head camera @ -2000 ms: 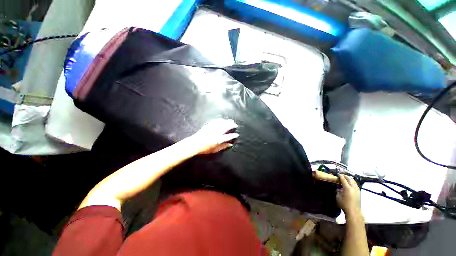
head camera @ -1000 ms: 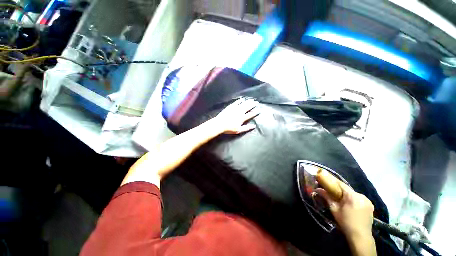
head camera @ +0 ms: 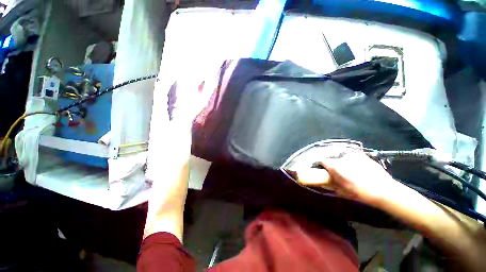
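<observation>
The black garment (head camera: pixel 288 109) lies over the pressing table, its pinkish-purple lining (head camera: pixel 219 101) showing at the left edge. My right hand (head camera: pixel 341 172) grips the tan handle of the steam iron (head camera: pixel 314 154). The iron lies on the garment's near part, its tip pointing left. My left hand (head camera: pixel 184 103) is at the lining edge, washed out by glare. Its fingers cannot be made out clearly, so I cannot tell whether they hold the cloth.
The white pressing table (head camera: pixel 200 32) has a blue arm (head camera: pixel 272 24) across it. A flat metal frame (head camera: pixel 402 71) and a small dark rectangle (head camera: pixel 343 53) lie beyond the garment. Cables (head camera: pixel 458 172) trail right from the iron. A blue unit with valves (head camera: pixel 88 106) stands left.
The iron has moved left and towards the garment's middle, its tip turned left. My left hand has moved from the garment's top to the lining edge. The view has shifted.
</observation>
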